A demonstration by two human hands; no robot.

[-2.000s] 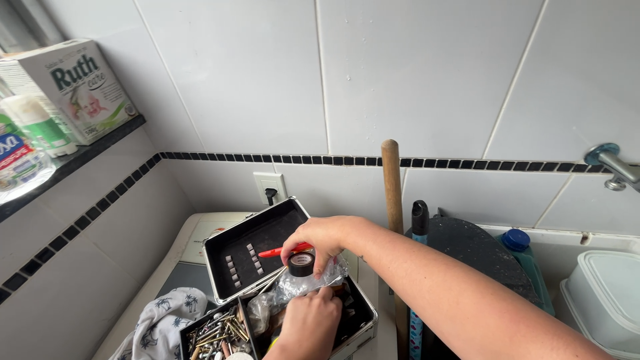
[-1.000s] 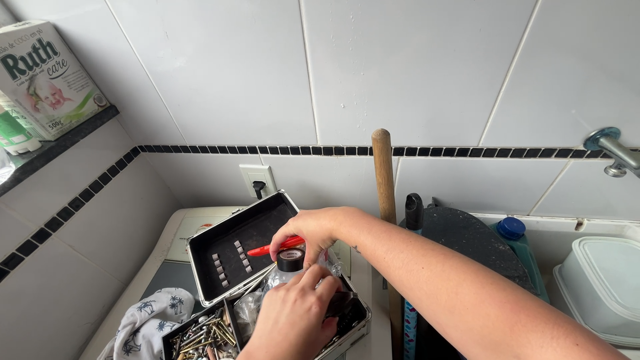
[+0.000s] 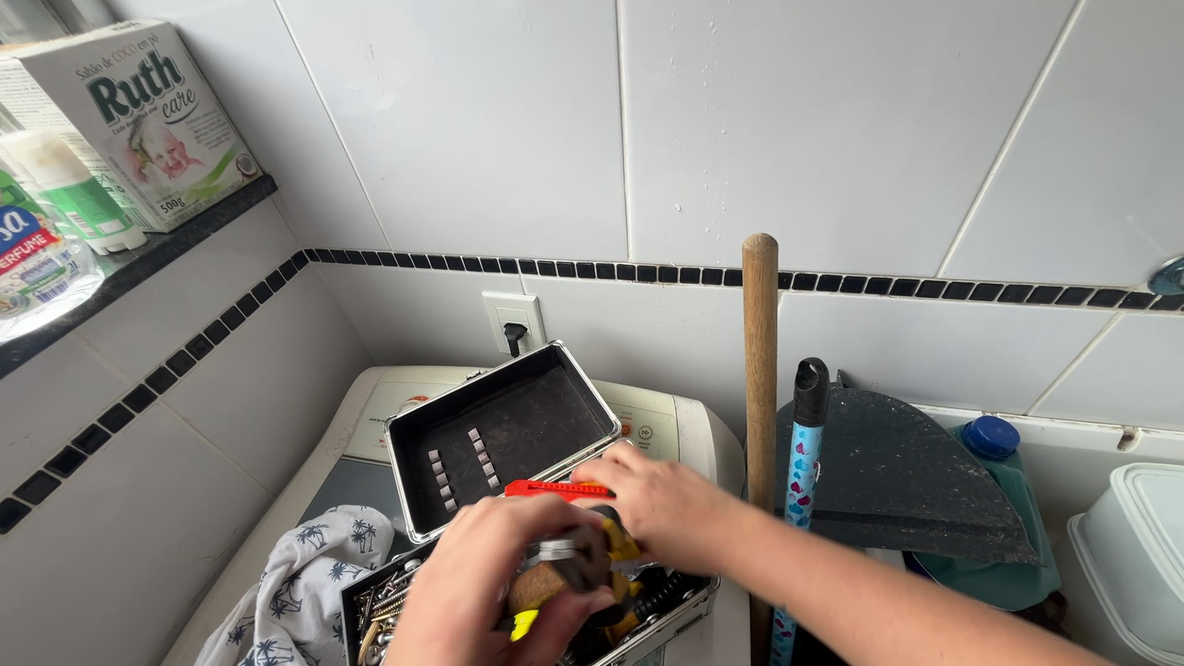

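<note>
An open case with a silver rim (image 3: 504, 435) and black lining lies on a washing machine; small grey blocks stand in rows in its lid. My left hand (image 3: 490, 587) grips a blurred bundle of dark, brown and yellow items (image 3: 555, 573), whose kind I cannot tell, above the case's lower part. Just right of it, my right hand (image 3: 657, 504) holds a red utility knife (image 3: 555, 488) near the lid's edge. Screws (image 3: 381, 606) fill the left compartment. Dark and yellow items (image 3: 661, 592) lie partly hidden at the right.
The case sits on the washing machine (image 3: 370, 393), beside a palm-print cloth (image 3: 310, 583). At the right stand a wooden handle (image 3: 760, 370), a blue patterned handle (image 3: 803, 481), a blue-capped bottle (image 3: 992, 439) and a white tub (image 3: 1142, 527). A shelf (image 3: 139, 264) at left holds a soap-powder box (image 3: 157, 120).
My left hand has lifted the dark and yellow bundle up out of the case's lower part. The black-capped item seen earlier between my hands no longer shows. My right hand keeps the red knife.
</note>
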